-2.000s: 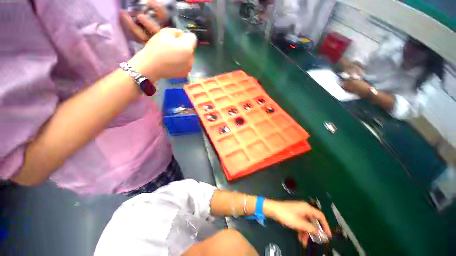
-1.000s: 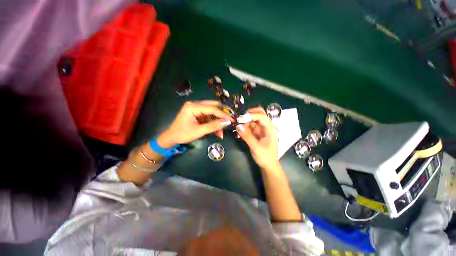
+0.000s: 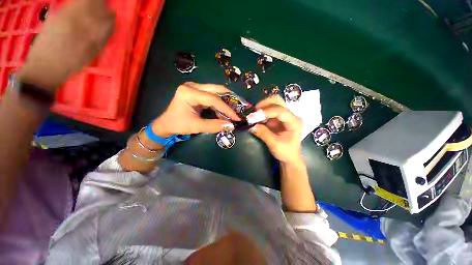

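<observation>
My left hand (image 3: 199, 111), with a blue wrist strap, and my right hand (image 3: 279, 127) meet over the bench. Both have white finger cots. Between their fingertips they hold a small dark round unit (image 3: 239, 105) with gold and silver glints; the fingers hide part of it. A silver-rimmed round unit (image 3: 225, 139) lies just below my left fingers. Several small dark-and-gold parts (image 3: 233, 73) lie above my hands. Another round unit (image 3: 292, 92) lies at the edge of a white paper sheet (image 3: 309, 111).
A red tray (image 3: 103, 93) is at left, with another person's forearm (image 3: 67, 46) over it. A dark disc (image 3: 185, 62) lies beside it. A pale metal strip (image 3: 321, 72) runs diagonally. Several round units (image 3: 336, 124) lie near a white instrument (image 3: 409, 150) at right.
The view has shifted, so the bench items appear higher. The other person's arm has come in over the red tray. My hands stay together, with the held part now showing more between them.
</observation>
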